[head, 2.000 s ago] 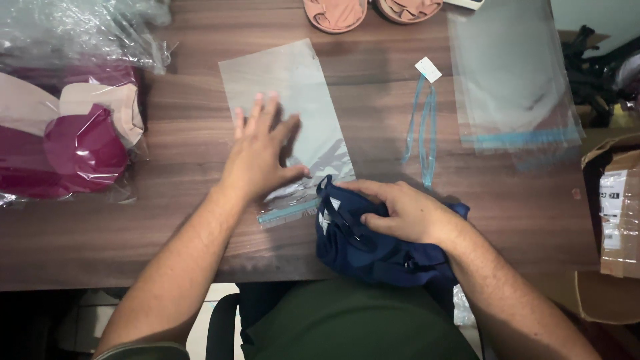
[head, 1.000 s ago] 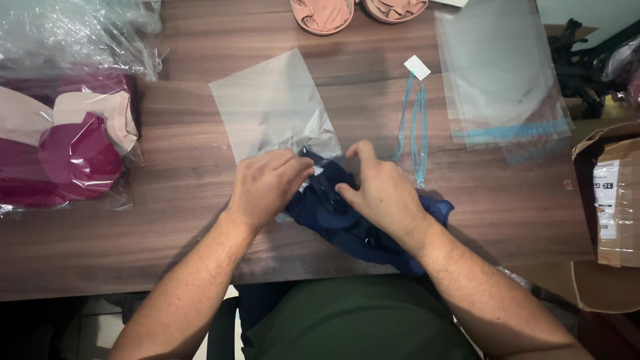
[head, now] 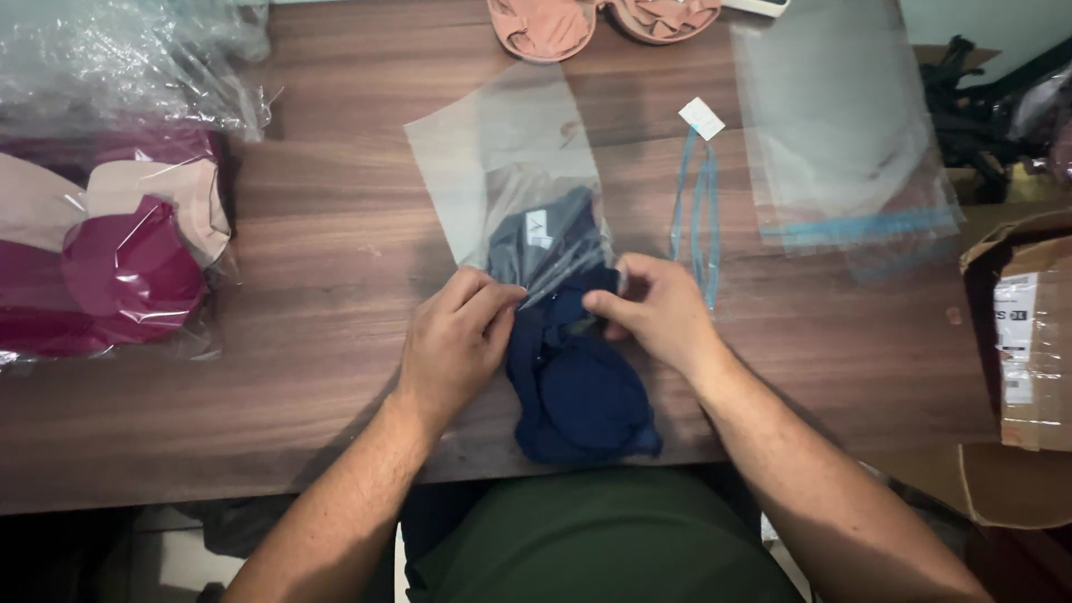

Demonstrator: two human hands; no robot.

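A navy blue bra (head: 595, 394) lies lengthwise at the table's near edge, its upper part inside a clear plastic bag (head: 528, 126) and its lower cup outside. A white tag (head: 537, 228) shows through the film. My left hand (head: 461, 339) pinches the left side of the bag's mouth between thumb and fingers. On the right side of the mouth, my right hand (head: 657, 310) has thumb and fingers around the edge of the bag and bra; exactly what it grips is partly hidden. Blue adhesive strips (head: 699, 226) and a white label (head: 701, 119) lie right of the bag.
Packed maroon and beige bras (head: 138, 276) lie at the left, below crumpled clear plastic (head: 126, 59). A pink bra (head: 544, 29) sits at the far edge. Flat clear bags (head: 837, 126) with blue strips lie right. An open cardboard box (head: 1051, 335) stands beyond the table's right side.
The navy bra, bunched outside the bag two seconds ago, now has its upper part inside it. My left hand, spread flat on the bag before, now pinches its mouth.
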